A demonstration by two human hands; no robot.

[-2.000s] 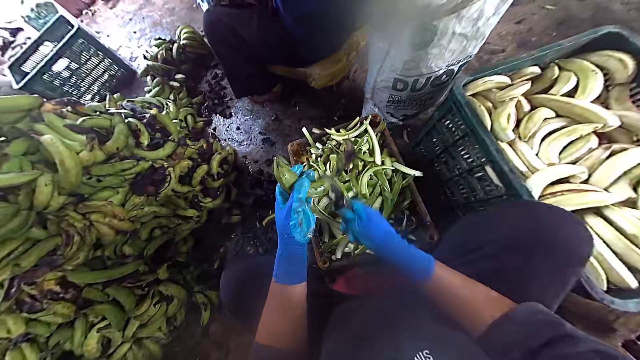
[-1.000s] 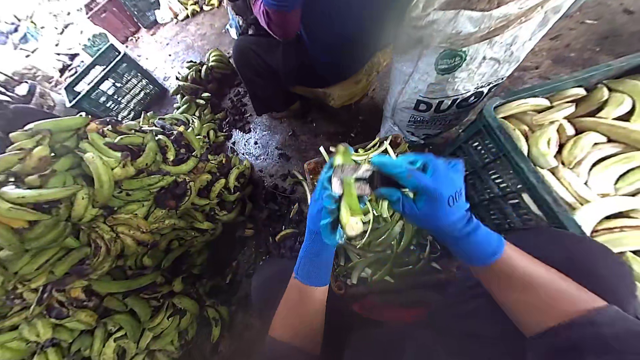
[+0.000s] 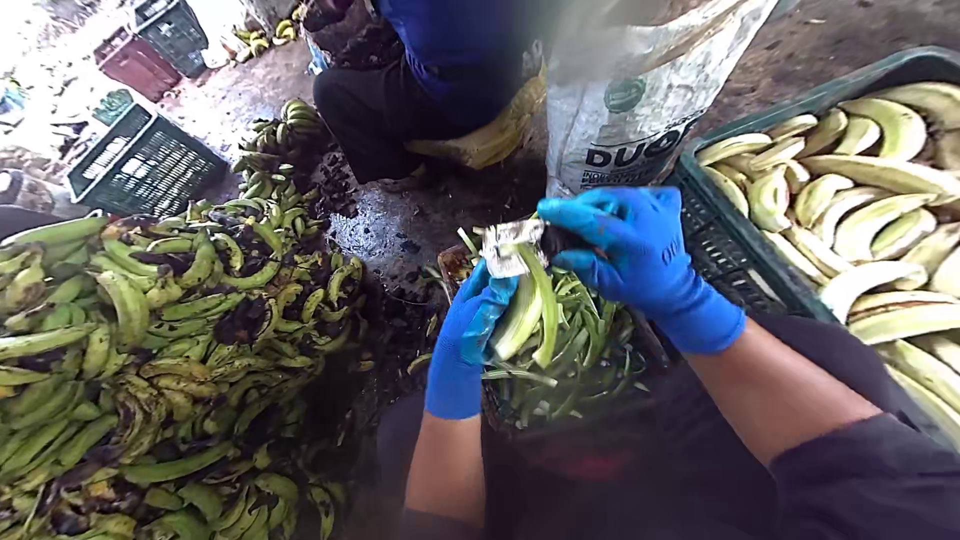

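Note:
My left hand (image 3: 469, 330), in a blue glove, grips a green plantain (image 3: 517, 322) over a box of peel strips. In my gloved right hand (image 3: 626, 259) is the dark handle of a short peeling tool (image 3: 514, 247), whose pale, stained flat head lies across the plantain. A strip of green peel (image 3: 545, 300) hangs from the tool's head along the fruit. Below both hands, cut green peels (image 3: 592, 352) fill the box (image 3: 454, 266), whose rim shows only in part. My fingers hide part of the plantain.
Unpeeled green plantains (image 3: 180, 360) form a large heap at left. A dark green crate (image 3: 757, 277) of peeled plantains (image 3: 870, 217) stands at right. Ahead are a printed white sack (image 3: 630, 105) and a seated person (image 3: 442, 82). Green and red crates (image 3: 150, 169) stand at upper left.
The plantain, held more upright a second ago, now slants with its lower end showing, and a peel strip hangs off it. The tool remains in my right hand. The view has shifted.

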